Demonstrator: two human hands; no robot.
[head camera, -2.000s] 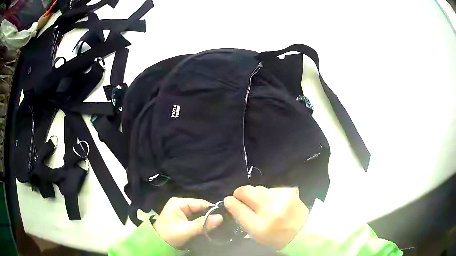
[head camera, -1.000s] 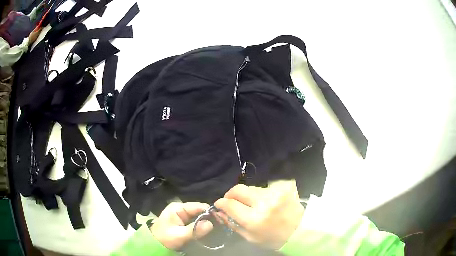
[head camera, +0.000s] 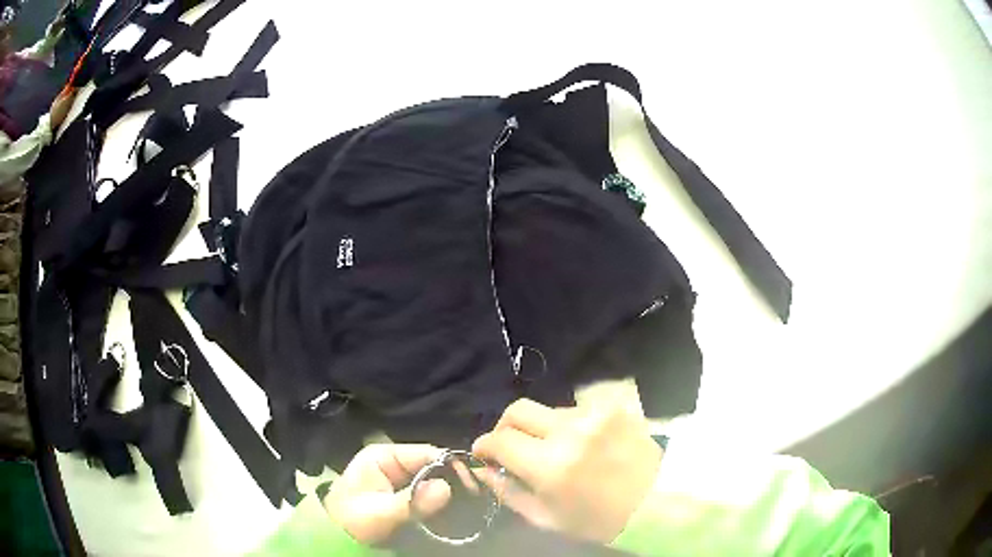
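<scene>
A black fabric bag (head camera: 403, 261) lies in front of me, with a curved zipper (head camera: 493, 239) and a small white label (head camera: 345, 252). At its near edge, my left hand (head camera: 379, 495) pinches a thin silver metal ring (head camera: 457, 537) at the ring's left side. My right hand (head camera: 566, 462) has its fingertips closed at the ring's upper right side. What else is between my right fingers is hidden. A black strap (head camera: 707, 196) from the bag curves out on the right.
More black bags and straps (head camera: 163, 446) with metal rings (head camera: 172, 361) lie at the left of the white table (head camera: 848, 141). Another person's hand (head camera: 63, 107) shows at the upper left edge, beside something orange. Brown stacked pieces (head camera: 13, 326) stand beyond the table's left edge.
The view has shifted slightly, so the bag sits further left and up. The ring now shows rounder and more open between my hands. Both hands keep their hold near the bag's edge.
</scene>
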